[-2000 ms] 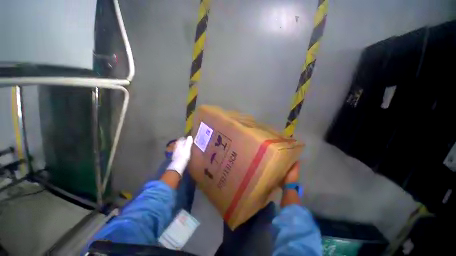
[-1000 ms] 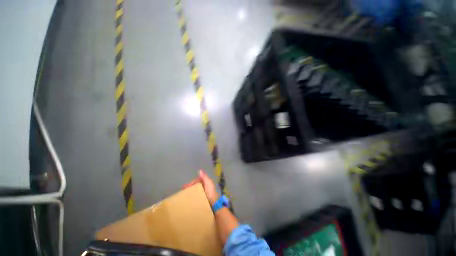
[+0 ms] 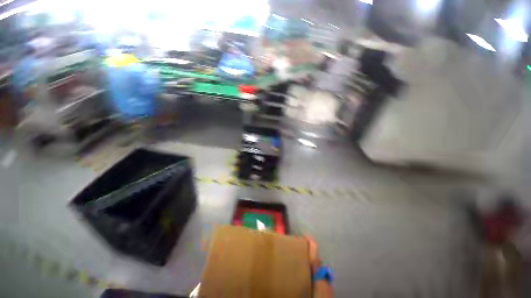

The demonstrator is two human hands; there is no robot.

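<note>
A closed brown cardboard carton (image 3: 256, 262) is at the bottom centre of the head view, held in front of me, with a tape strip down its top. My right hand (image 3: 313, 253) is against the carton's right side, with a blue band at the wrist. At the carton's lower left edge a small white patch (image 3: 196, 289) shows, perhaps the glove of my left hand; it is too cut off and blurred to be sure. The carton's underside is hidden.
A large black open bin (image 3: 145, 204) stands on the floor at left. A black tray with red and green inside (image 3: 279, 218) lies beyond the carton, black crates (image 3: 258, 154) behind it. A pale machine (image 3: 436, 116) is at right. Blurred people in blue are at the back left.
The view has swung right and up, from the floor to the wider hall. The carton has stayed in front of me, and the black bin now appears on the left instead of the right.
</note>
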